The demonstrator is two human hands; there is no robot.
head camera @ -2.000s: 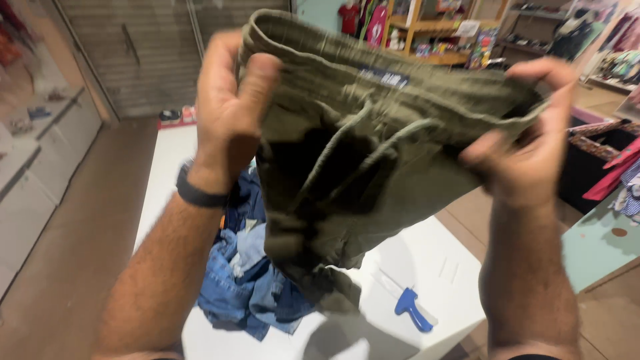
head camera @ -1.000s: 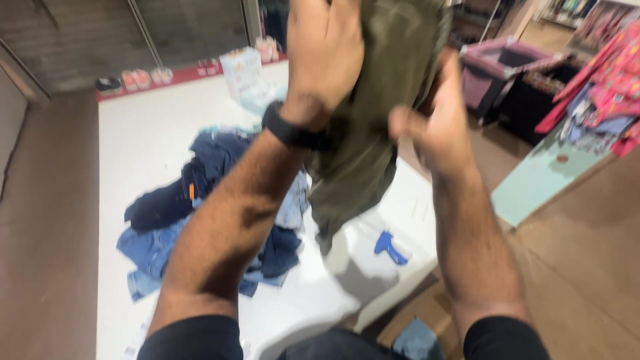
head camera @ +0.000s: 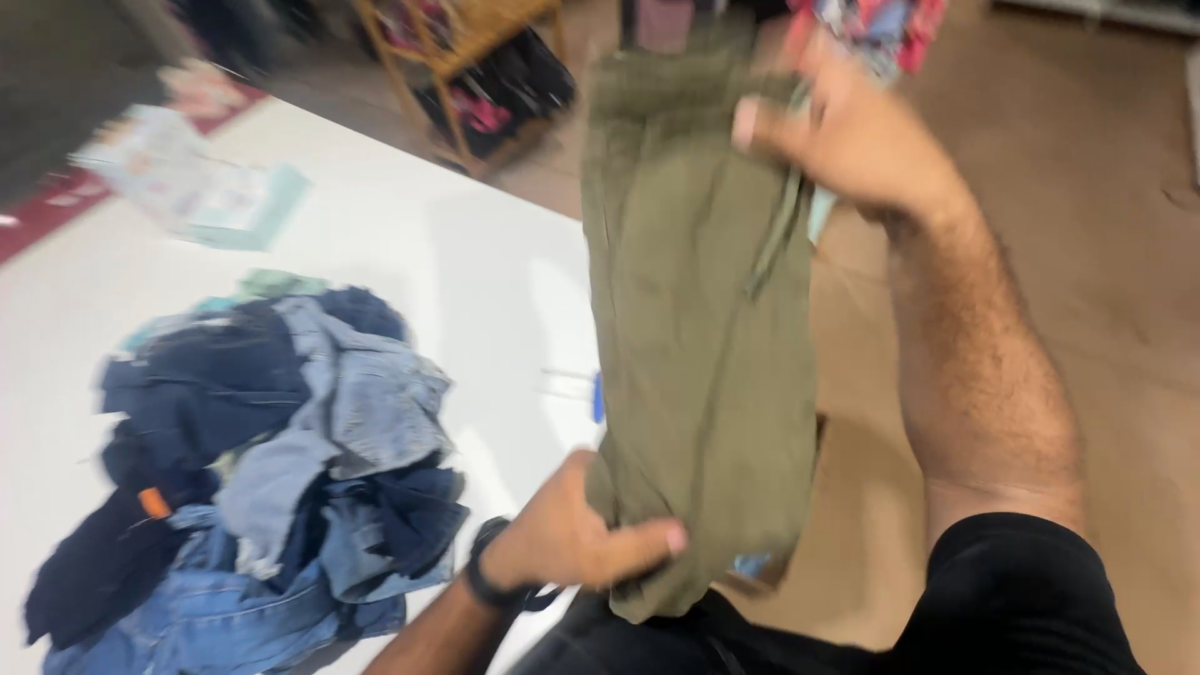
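Note:
Olive green drawstring trousers (head camera: 698, 328), folded lengthwise into a long narrow shape, hang between my two hands. My right hand (head camera: 825, 131) grips them near the waistband at the top, where a pale drawstring dangles. Near the lower end, my left hand (head camera: 591, 539) pinches the cloth with the thumb in front; a black band is on that wrist. A heap of blue denim clothes (head camera: 366, 403) lies on the white table (head camera: 497, 272) to the left. Only a sliver of a blue tool (head camera: 598, 398) shows behind the trousers' left edge.
A light-coloured box (head camera: 248, 211) with printed packaging stands at the table's far left. Beyond the table is a wooden shelf rack (head camera: 450, 56) with dark goods. A cardboard box (head camera: 844, 525) sits low behind the trousers, near my body. Pink patterned clothes (head camera: 923, 28) hang at the top.
The trousers, earlier held wide by the waistband, are now folded lengthwise. My left hand has moved down to their lower end, and my right hand is at the waistband. The view has turned.

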